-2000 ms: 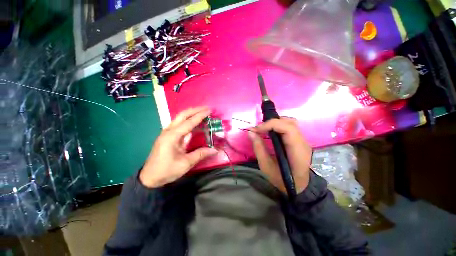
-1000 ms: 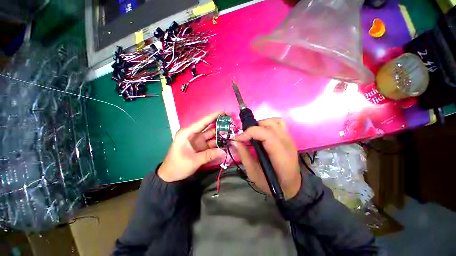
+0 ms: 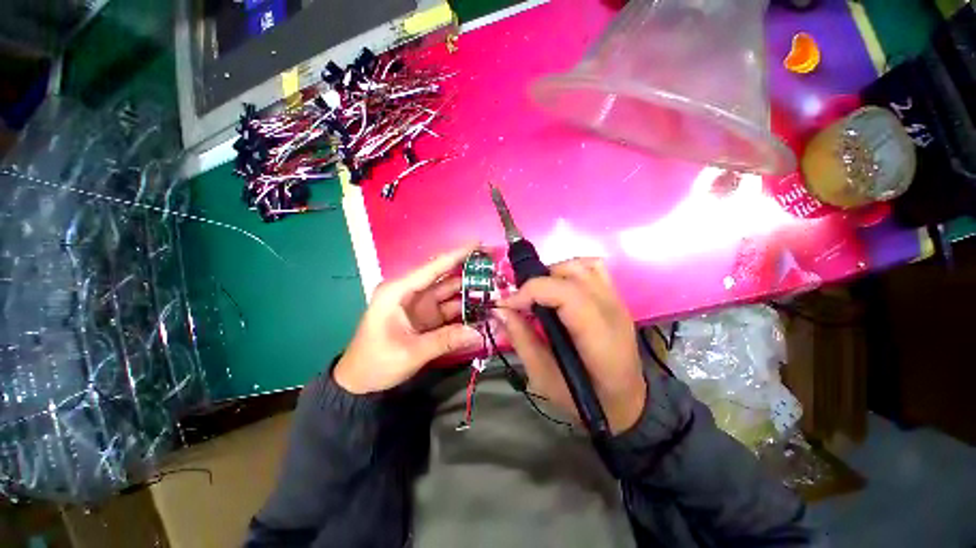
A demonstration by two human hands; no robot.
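Observation:
My left hand (image 3: 398, 330) holds a green ring circuit board (image 3: 477, 285) upright between fingers and thumb, over the near edge of the pink mat. My right hand (image 3: 583, 332) holds a black soldering iron (image 3: 558, 339), its metal tip pointing up and away, clear of the board. The right fingertips are close to the board's right side at a thin wire; whether they pinch it cannot be told. A red wire (image 3: 471, 394) with a small white plug and a black wire (image 3: 527, 392) hang below the board.
Connector leads (image 3: 369, 112) lie heaped at the mat's far left edge. Clear plastic trays (image 3: 91, 310) stand at left. A clear fume hood (image 3: 685, 96), an orange piece (image 3: 802, 54), a round tip cleaner (image 3: 859, 157) and a black box (image 3: 929, 126) are at right. A plastic bag (image 3: 738, 369) lies below the bench edge.
Since two seconds ago, my right hand has moved left to the board and the iron tip has swung left. The board has turned in my left hand. Over the last second little has changed.

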